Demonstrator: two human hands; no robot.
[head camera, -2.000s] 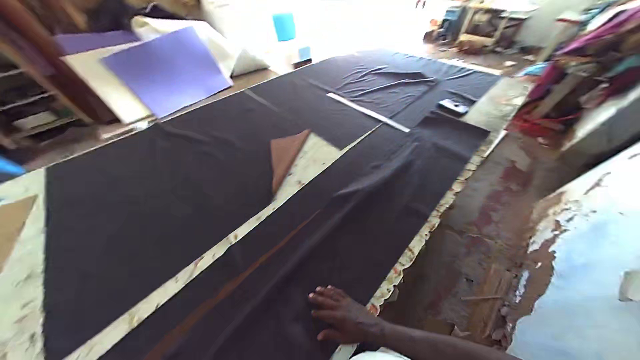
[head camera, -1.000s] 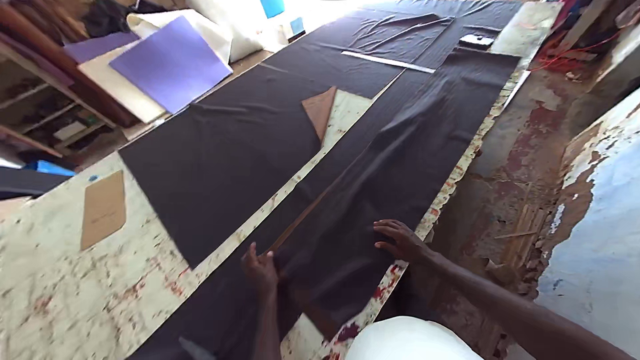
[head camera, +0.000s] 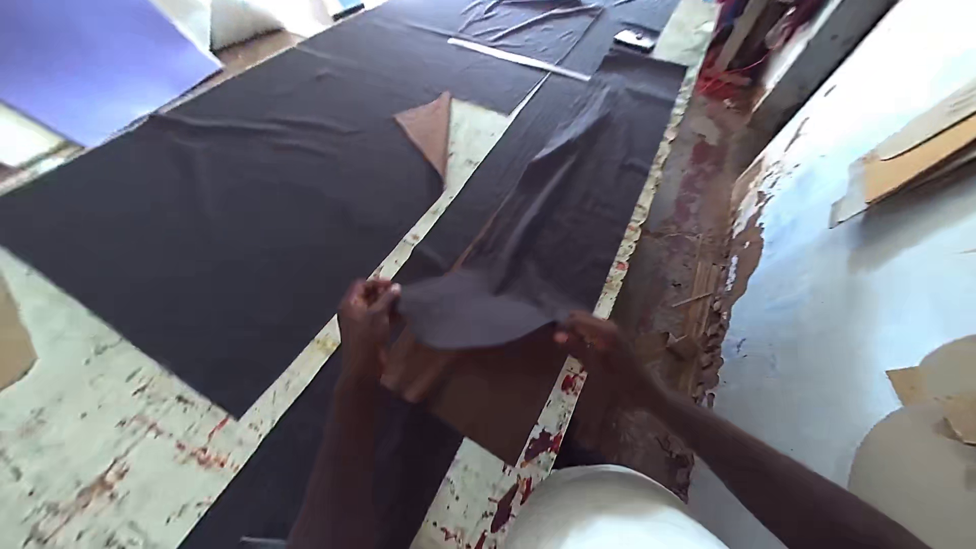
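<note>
My left hand (head camera: 368, 309) pinches one corner of the edge of a dark fabric strip (head camera: 587, 183), and my right hand (head camera: 591, 335) grips the opposite corner. The edge sags between them, raised above the table, and a brown layer (head camera: 488, 381) shows beneath it. Left of the strip lies a wide dark fabric sheet (head camera: 229, 244) with a corner folded back to its brown underside (head camera: 428, 133). A white ruler-like strip (head camera: 518, 59) crosses the far fabric. Near it, a small black and white object (head camera: 634, 40) rests on the fabric.
The paint-stained table (head camera: 99, 427) shows along the fabric edges. A purple sheet (head camera: 99, 61) stands at the back left, a brown cardboard piece (head camera: 11, 335) at the left edge. On the right are a worn floor (head camera: 675, 221) and a pale surface with peeling paint (head camera: 823, 252) bearing cardboard pieces (head camera: 923, 152).
Both hands have taken hold of the fabric strip's edge and lifted it. Two seconds ago only the right hand was in view, flat on the fabric. The brown layer is now more exposed.
</note>
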